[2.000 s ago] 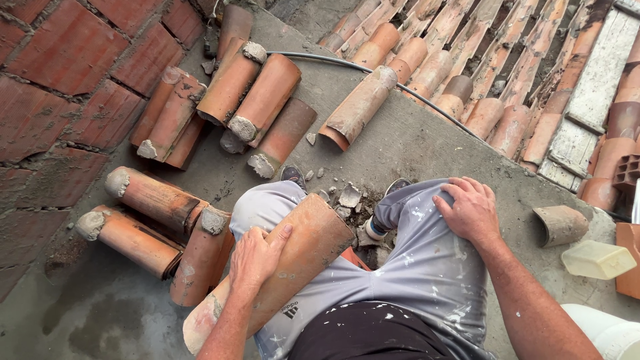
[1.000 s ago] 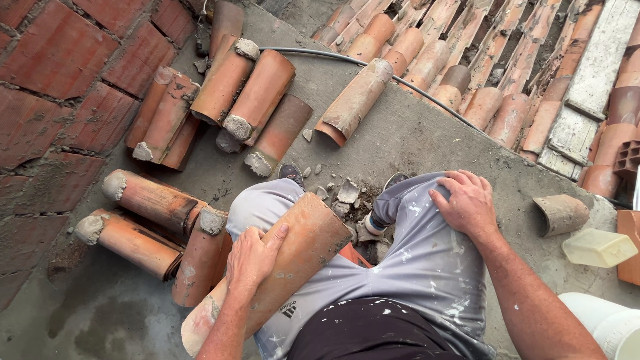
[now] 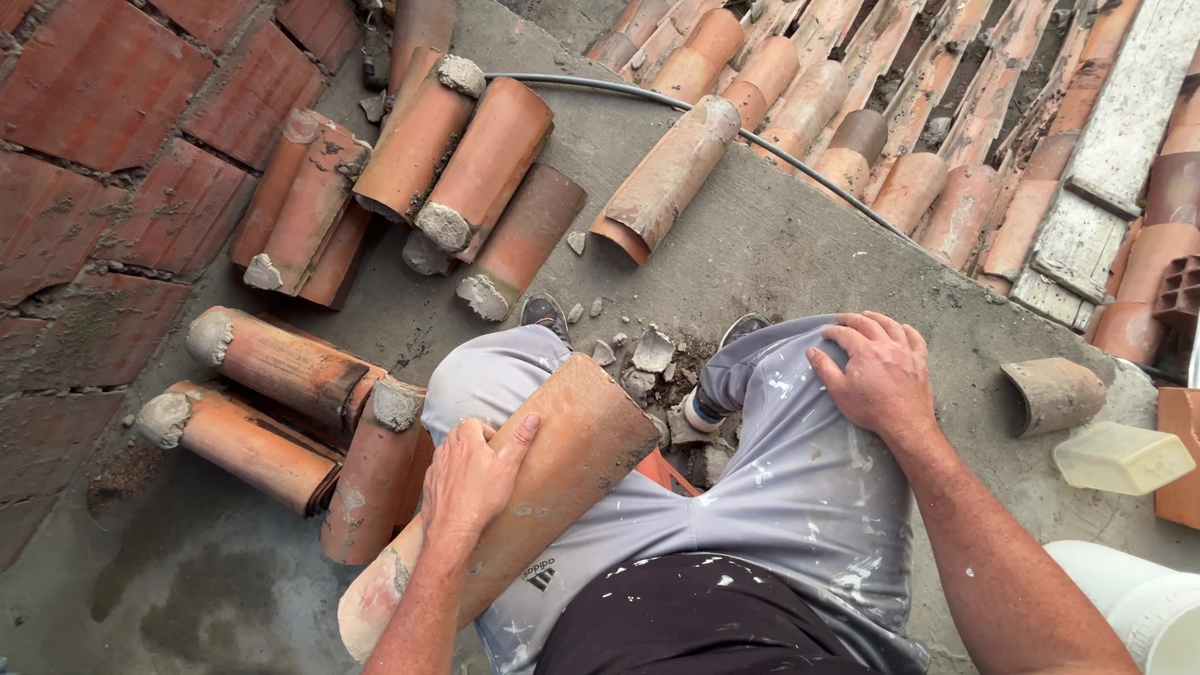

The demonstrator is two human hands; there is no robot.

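A curved clay roof tile (image 3: pixel 553 459) lies slantwise across my thigh, its lower end pale with mortar. Over its upper side my left hand (image 3: pixel 476 473) is closed, thumb and fingers gripping it. Resting on my other knee is my right hand (image 3: pixel 874 375), fingers spread, holding nothing. Lumps of broken mortar (image 3: pixel 653 349) lie on the concrete between my shoes. Beyond the left knee sit stacked clay tiles (image 3: pixel 492 169), several with mortar stuck on their ends. More stacked tiles (image 3: pixel 291 366) lie to the left of my leg.
A brick wall (image 3: pixel 94 84) rises at left. A tiled roof (image 3: pixel 900 103) spans the upper right, edged by a black cable (image 3: pixel 600 84), with a white-stained plank (image 3: pixel 1116 122) on it. At right are a tile piece (image 3: pixel 1055 396), a plastic container (image 3: pixel 1123 457) and a white bucket (image 3: pixel 1139 600).
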